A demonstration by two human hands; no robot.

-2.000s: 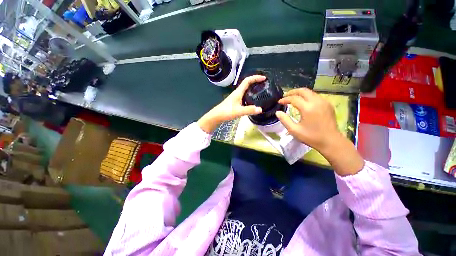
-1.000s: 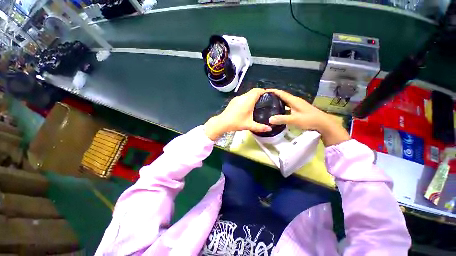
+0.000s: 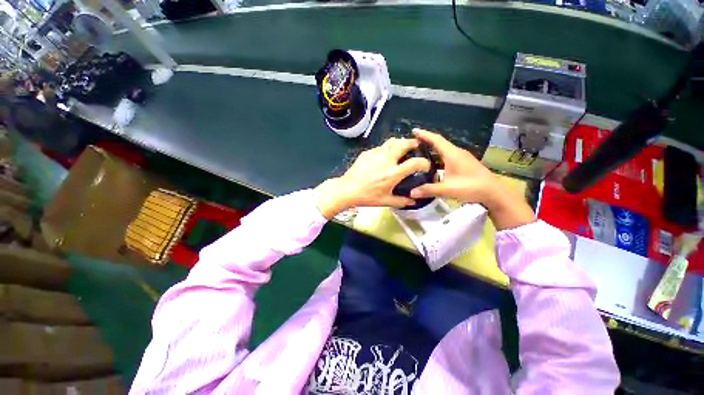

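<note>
A camera unit with a black ball housing [image 3: 416, 182] and a white bracket [image 3: 454, 235] rests on the yellow pad [image 3: 488, 265] at the bench edge. My left hand [image 3: 380, 174] is around the left side and top of the ball housing, its fingers bent over it. My right hand [image 3: 462, 174] holds the housing from the right, with fingertips close to my left fingers. The hands hide much of the black housing.
An open camera unit [image 3: 340, 94] with red and yellow wires stands behind my left hand. A screw feeder [image 3: 536, 116] stands behind the pad. A black electric screwdriver [image 3: 617, 146] hangs over the red mat [image 3: 575, 202]. A carton [image 3: 93, 204] and wooden-topped stool [image 3: 159, 225] are at left.
Both hands have closed over the ball housing, and my left fingers now bend across its top. The white bracket has turned a little. The screwdriver has swung slightly.
</note>
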